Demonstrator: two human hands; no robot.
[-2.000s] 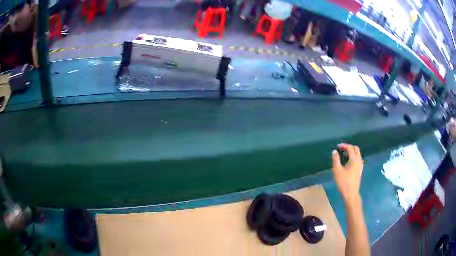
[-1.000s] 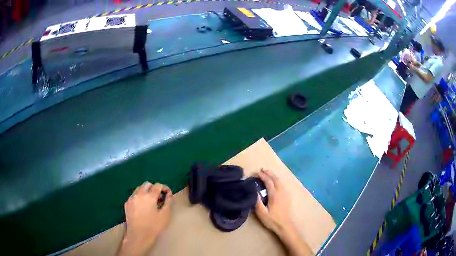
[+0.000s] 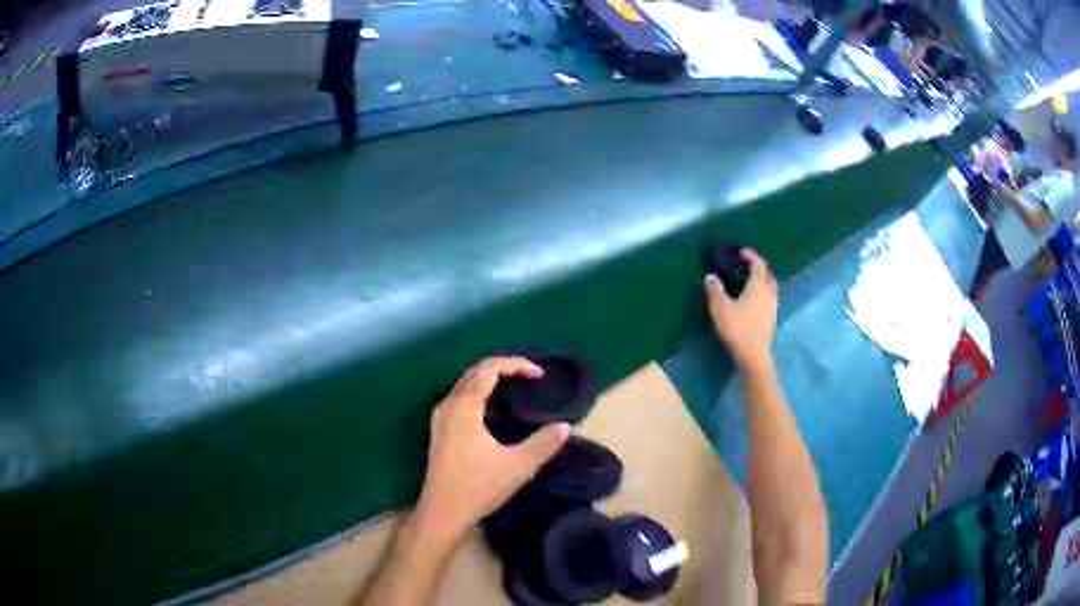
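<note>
My left hand (image 3: 480, 444) grips a black ear cushion (image 3: 547, 391) above the pile at the mat's back edge, thumb and fingers around its rim. My right hand (image 3: 746, 310) is reached out over the belt and grips a small black part, likely an ear cushion (image 3: 727, 268). Several black cushions and earcup parts (image 3: 580, 554) are heaped on the tan cardboard mat (image 3: 681, 474). An earcup housing with a white label (image 3: 648, 556) lies at the heap's right side. The parts under my left hand are partly hidden.
The green conveyor belt (image 3: 391, 237) runs across behind the mat. A pale blower box (image 3: 219, 71) and a black box (image 3: 628, 38) stand on the far bench. Crumpled white sheets (image 3: 918, 314) lie on the near bench at right. People are at the far right.
My left hand has moved right to the heap and taken hold of a cushion. My right hand has left the labelled housing, reached out to the belt and gripped the black part there.
</note>
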